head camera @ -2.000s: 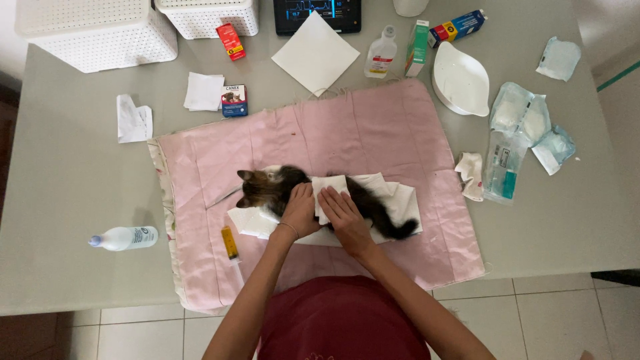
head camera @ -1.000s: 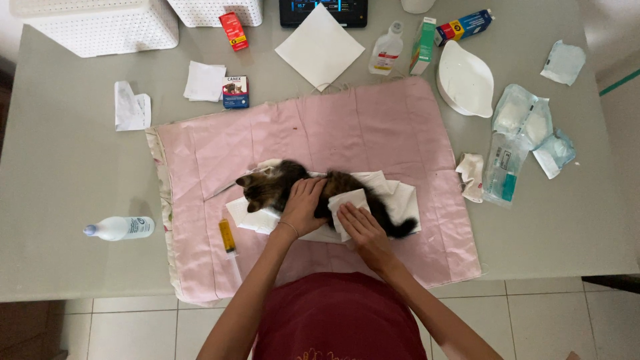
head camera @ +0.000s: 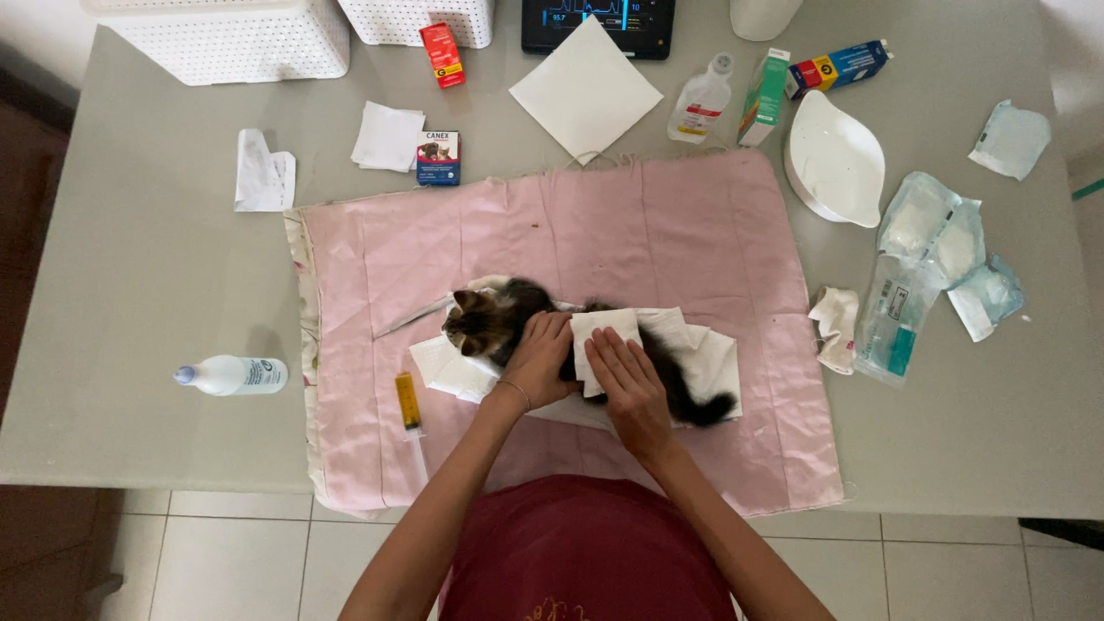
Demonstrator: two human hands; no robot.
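A tabby kitten [head camera: 483, 323] lies on white paper towels [head camera: 716, 366] over a pink quilted cloth [head camera: 569, 241], its head at the left and its dark tail at the right. My left hand [head camera: 539, 358] rests on its body behind the shoulders, the fingers partly curled around it. Under the fingers of my right hand [head camera: 630, 384], a folded white paper towel [head camera: 599, 328] lies flat against the kitten's back. Left of the head is a thin metal instrument [head camera: 414, 316], partly hidden. A syringe of amber liquid [head camera: 408, 401] lies below it.
A white plastic bottle [head camera: 233, 375] lies at the left. Along the back are perforated white baskets [head camera: 233, 39], medicine boxes [head camera: 440, 158], a monitor [head camera: 638, 26], a paper square [head camera: 586, 90] and a clear bottle [head camera: 700, 102]. At the right are a white dish [head camera: 834, 159] and opened packets [head camera: 918, 250].
My right hand and the folded towel moved toward the kitten's hindquarters, then back toward its middle. My left hand stays on the kitten's body.
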